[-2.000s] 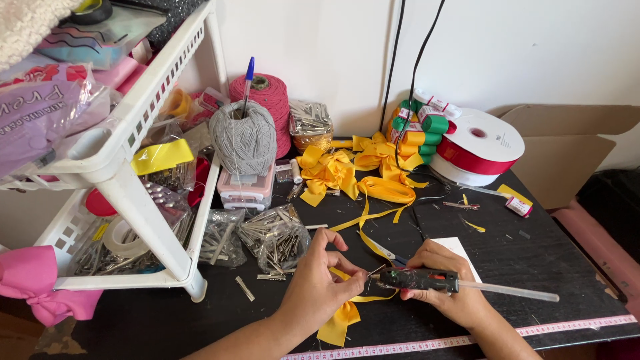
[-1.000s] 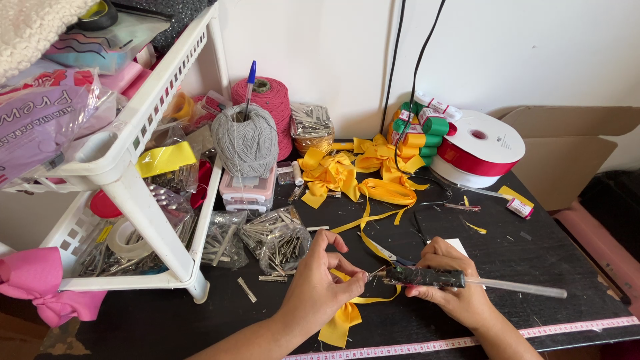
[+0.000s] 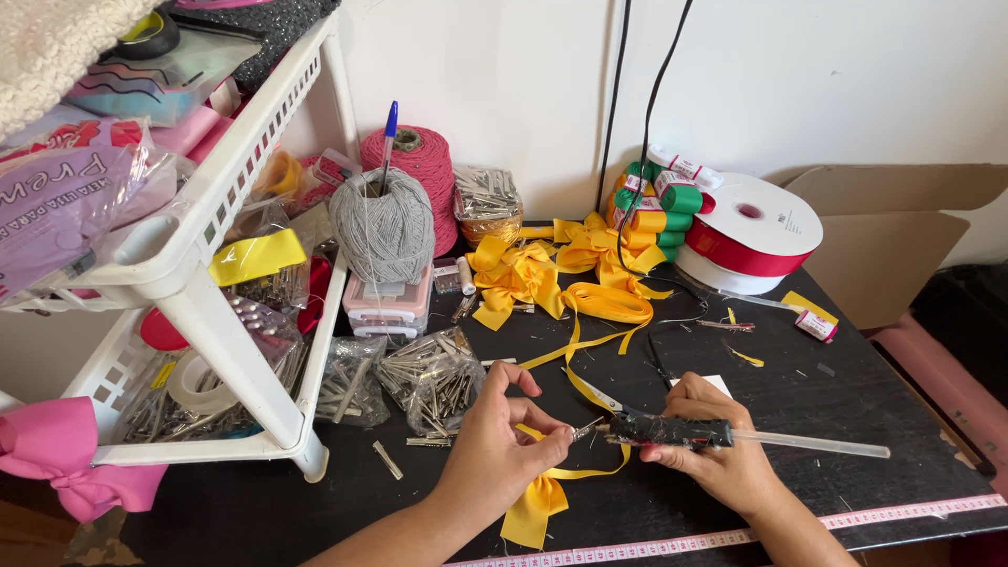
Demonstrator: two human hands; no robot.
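Observation:
My right hand (image 3: 709, 449) grips a dark hot glue gun (image 3: 669, 431) with a clear glue stick (image 3: 811, 443) jutting from its back. Its nozzle points left and meets or nearly meets a metal hair clip (image 3: 587, 429) pinched between my left thumb and fingers. My left hand (image 3: 512, 441) also has a yellow ribbon bow (image 3: 537, 508) hanging beneath it; how the bow is held is hidden. A narrow yellow ribbon (image 3: 579, 378) runs from a folded coil (image 3: 610, 303) past scissors (image 3: 598, 394) and under the glue gun.
Yellow bows (image 3: 520, 276), a ribbon spool (image 3: 748, 228) and ribbon rolls (image 3: 669, 205) lie at the back. Bags of metal clips (image 3: 433, 378) and grey yarn (image 3: 383, 224) stand left, beside a white plastic rack (image 3: 236, 354). A pink tape measure (image 3: 669, 546) runs along the front edge. Black cords (image 3: 654, 102) hang down.
The hands stay in nearly the same place, with the metal clip still at the glue gun's nozzle. The white piece behind the right hand shows less than two seconds ago.

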